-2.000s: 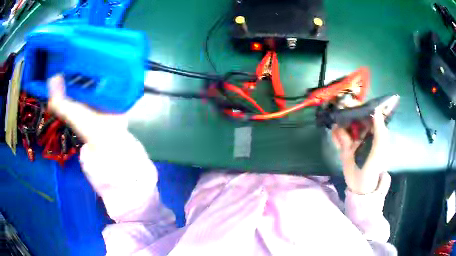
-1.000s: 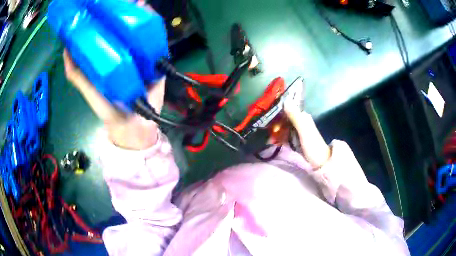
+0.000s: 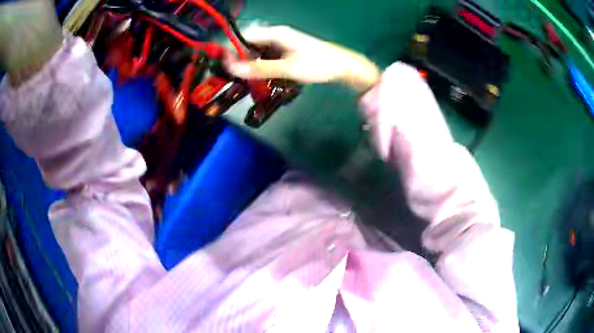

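Observation:
My right hand [image 3: 296, 57] is at the upper middle, closed around red and black tester leads [image 3: 212, 47]. Clamps [image 3: 268, 97] with red and dark parts hang just below its fingers, blurred. My left hand [image 3: 27, 40] is at the upper left, cut off by the picture's edge and blurred; its fingers and anything in them are hidden. Below and left of my right hand, a tangle of red and black clamps and leads [image 3: 170, 97] hangs in and over the blue bin [image 3: 218, 185]. No whole tester shows.
A black test box [image 3: 459, 62] with brass-coloured posts stands on the green bench [image 3: 345, 120] at the upper right, a red display on its far side. Another dark box [image 3: 581, 227] with a red light is at the right edge, with thin black cables near it.
The view has swung left towards the blue bin. My left hand with the blue testers has moved to the upper left edge, the testers now out of sight. My right hand has moved onto the leads.

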